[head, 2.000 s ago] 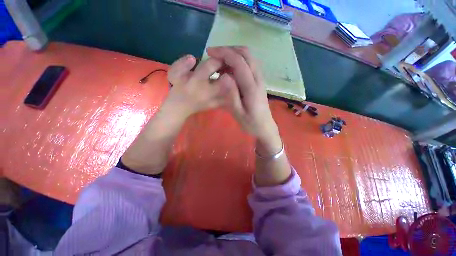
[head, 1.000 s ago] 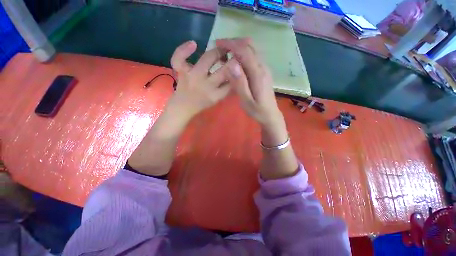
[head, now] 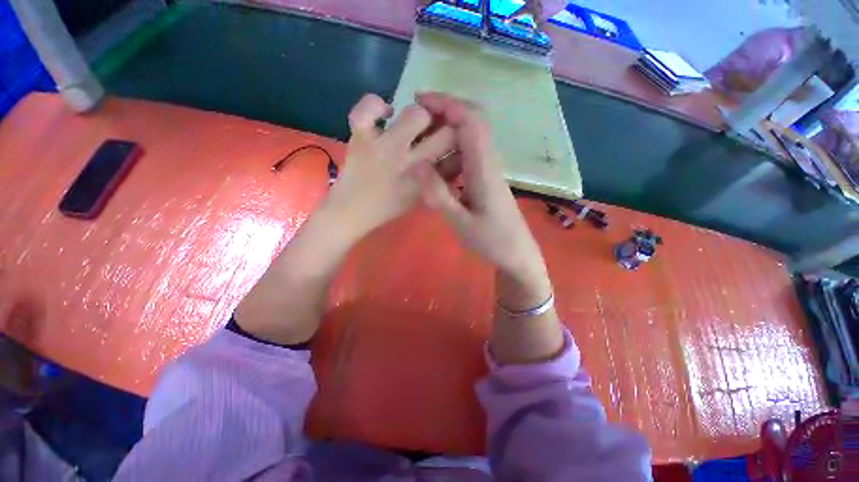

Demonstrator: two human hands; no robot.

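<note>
My left hand [head: 377,179] and my right hand [head: 485,207] meet in the middle of the view, above the near edge of the yellow board [head: 494,104]. Their bent fingers touch and partly overlap, with gaps between them. I see no work piece in either hand. A small ring [head: 448,155] shows between the fingers. The contact between the fingertips is partly hidden and blurred. A silver bracelet [head: 527,308] is on my right wrist, and a black band [head: 268,341] is at my left cuff.
A smartphone [head: 99,179] and thin cable [head: 306,151] lie left on the orange bench. A cable bundle [head: 576,215] and connector cluster [head: 638,249] lie right. Stacked flat devices [head: 485,26] stand at the board's far end. A red fan [head: 819,447] is lower right.
My hands are lower than a second ago and their fingers are bent closer together, still touching. Another person's hand now shows at the stacked devices. The view has shifted slightly.
</note>
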